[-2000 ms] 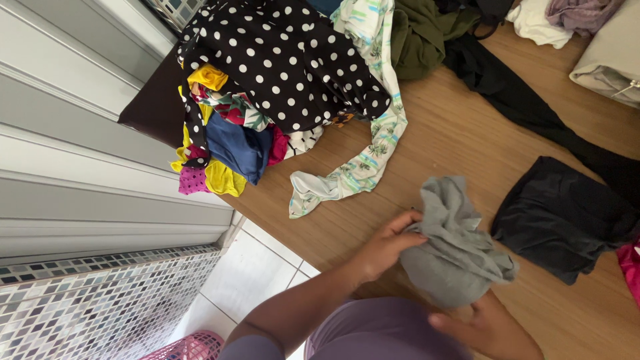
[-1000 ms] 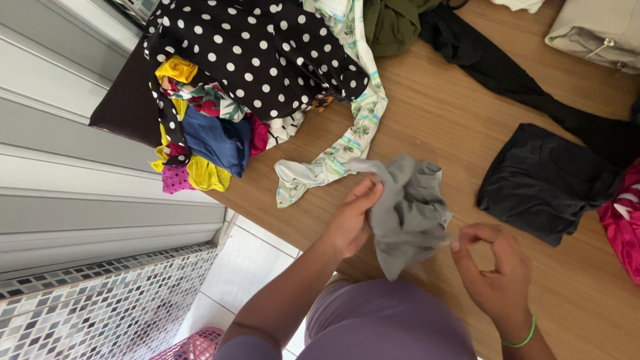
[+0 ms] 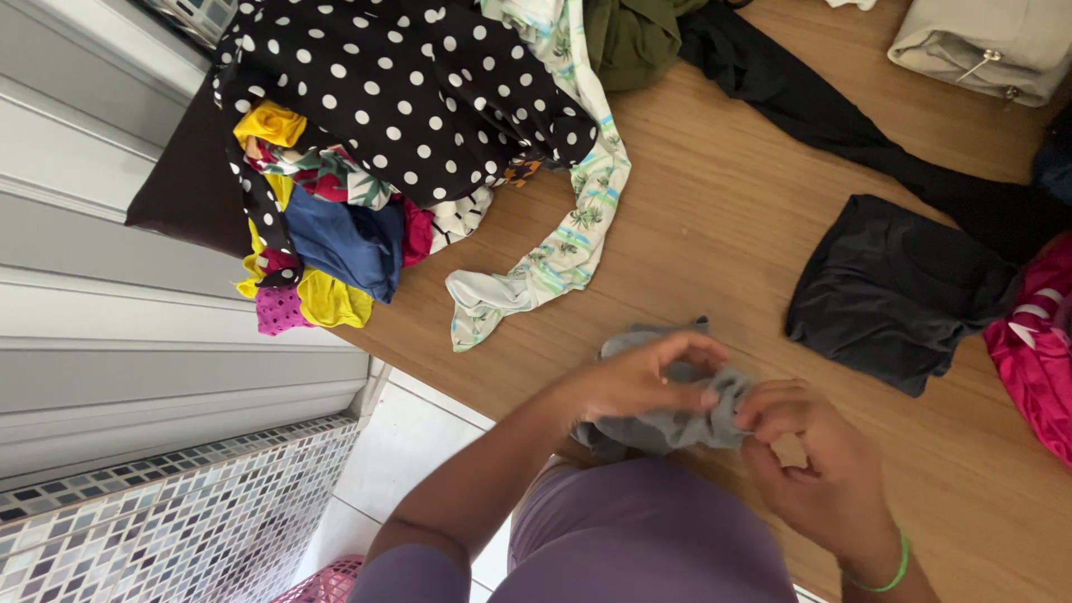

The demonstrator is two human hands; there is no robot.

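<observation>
A crumpled grey cloth garment (image 3: 670,423) is at the near edge of the wooden table, between my hands. Fingers and thumb of my left hand (image 3: 649,377) grip its upper part. My right hand (image 3: 808,452), with a green band at the wrist, pinches the garment's right end between thumb and fingers. Part of the cloth is hidden behind my left hand. Right of it lies a folded dark grey garment (image 3: 900,293). To the left, a white strip of fabric with a palm print (image 3: 578,243) trails over the table from a clothes pile.
Black polka-dot fabric (image 3: 402,92) tops a pile with blue cloth (image 3: 347,234) and yellow cloth (image 3: 335,297). An olive garment (image 3: 632,42), a long black garment (image 3: 821,109), a beige bag-like item (image 3: 988,50) and pink cloth (image 3: 1038,343) lie around. A pink basket (image 3: 327,582) stands below.
My right hand, apart from the grey garment or only at its edge one second ago, now pinches it. The garment is lower and more bunched, and my left hand has shifted its hold.
</observation>
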